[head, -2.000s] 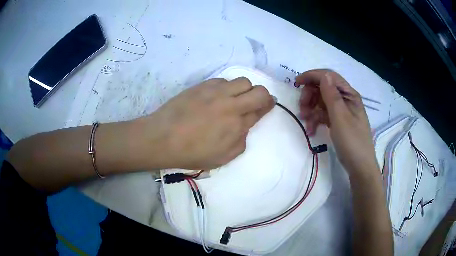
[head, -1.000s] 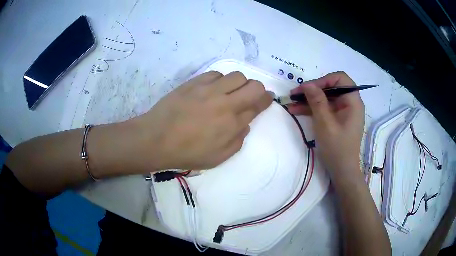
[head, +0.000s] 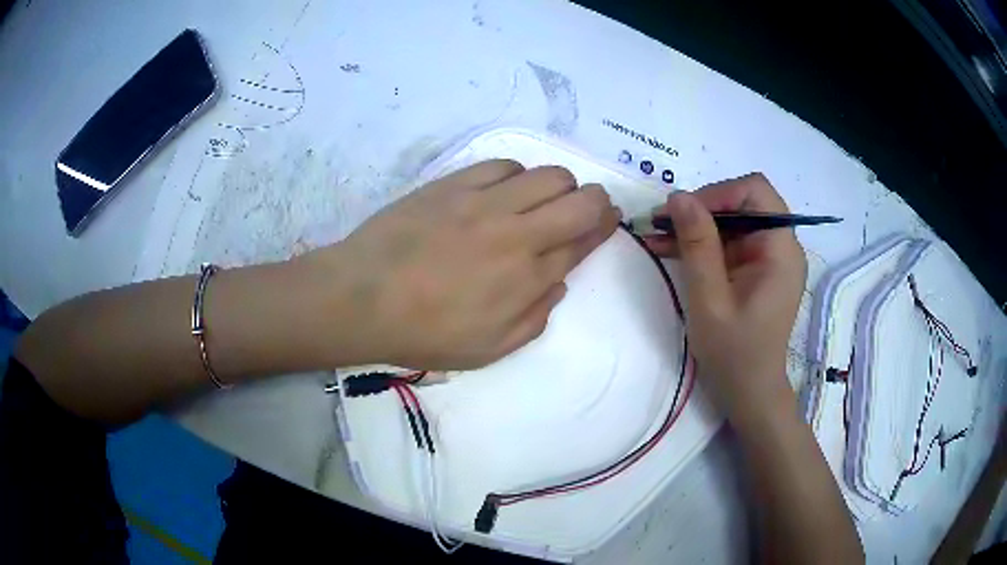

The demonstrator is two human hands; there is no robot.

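A white hexagonal panel (head: 530, 408) lies flat in front of me. A red-black wire harness (head: 676, 381) curves round its right side to a small black connector (head: 486, 512). A black ribbed plug (head: 370, 383) sits at the left edge beside short leads and a looping white cable (head: 433, 499). My left hand (head: 475, 265) lies over the panel's upper left, fingertips pinched at the harness's upper end; what they hold is hidden. My right hand (head: 723, 259) holds black tweezers (head: 762, 221) like a pen, pale end toward the left fingertips, point outward.
A dark smartphone (head: 138, 127) lies at the upper left of the scribbled white bench top (head: 409, 66). Two more white panels with wires (head: 872, 364) lie overlapping at the right. A dark surface (head: 817, 55) runs beyond the bench. Part of an arm (head: 977, 519) shows at the lower right edge.
My right hand has turned the tweezers from pointing outward with the pale prongs to pale end inward, and moved to the harness beside my left fingertips. My left hand stays at nearly the same place.
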